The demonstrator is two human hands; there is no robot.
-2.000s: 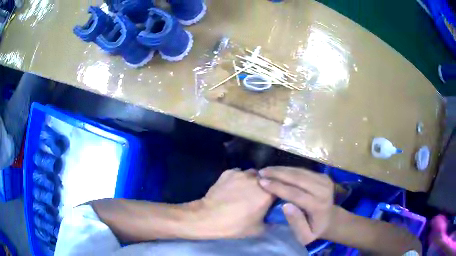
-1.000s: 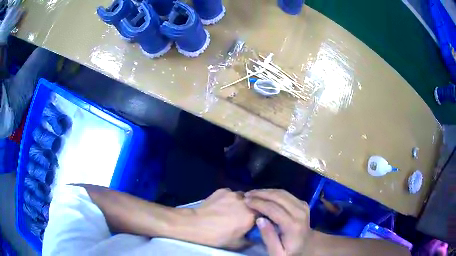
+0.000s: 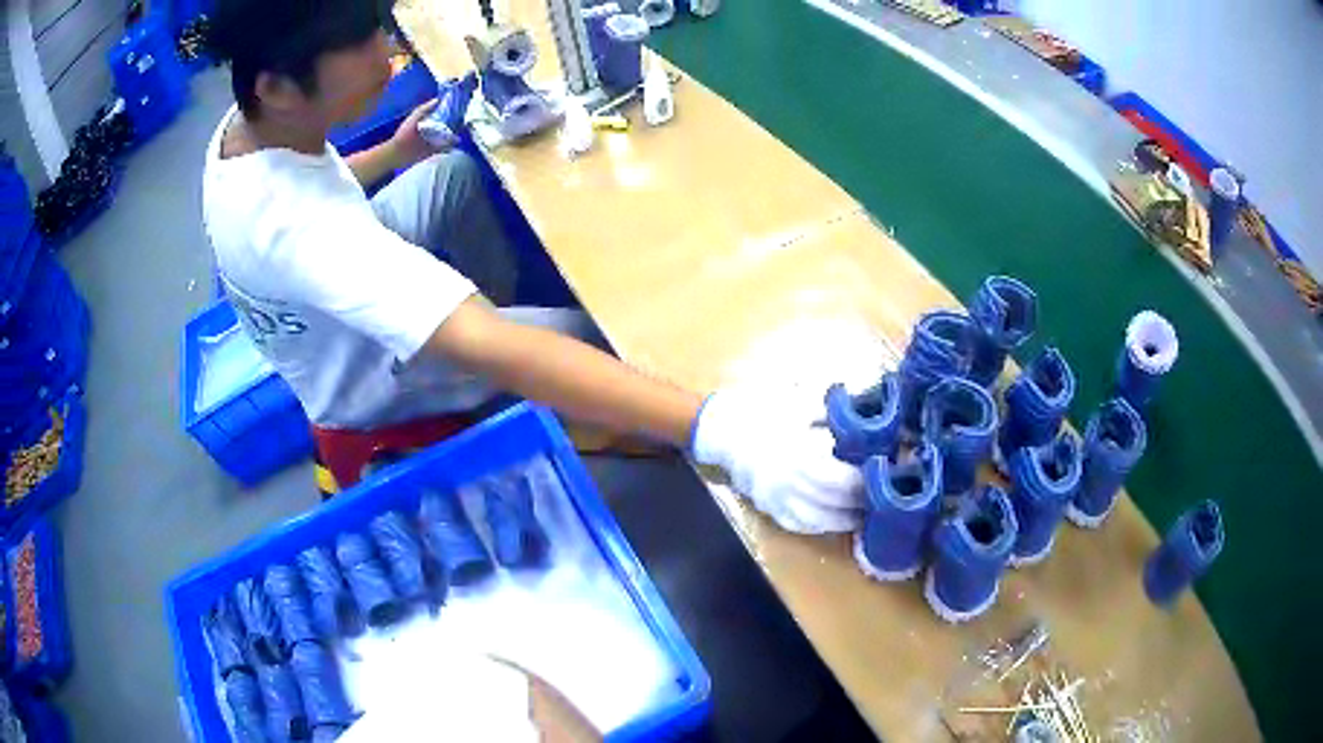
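Several blue fabric pieces with white fluffy bases (image 3: 969, 559) stand upright in a group on the tan table (image 3: 726, 261), open ends up. A blue tube (image 3: 1184, 555) stands apart at the table's green-side edge. Pale sticks (image 3: 1071, 705) and a small dish (image 3: 1035, 730), cut off by the bottom edge, lie in front of the group. A blue bin (image 3: 639, 566) at lower left holds rows of blue tubes (image 3: 363, 576). My sleeve and a bit of forearm show at the bottom edge. Neither of my hands is in view.
A person in a white shirt (image 3: 312, 247) sits at left, one white-gloved hand (image 3: 791, 457) touching the group's near side. The other hand holds a blue piece. A green surface (image 3: 871, 160) runs behind the table. Another blue bin (image 3: 240, 399) stands on the floor.
The view has swung left and up. The other person, the full group and more of the left bin now show. My clasped hands, the glue bottle and the right bin have left the picture.
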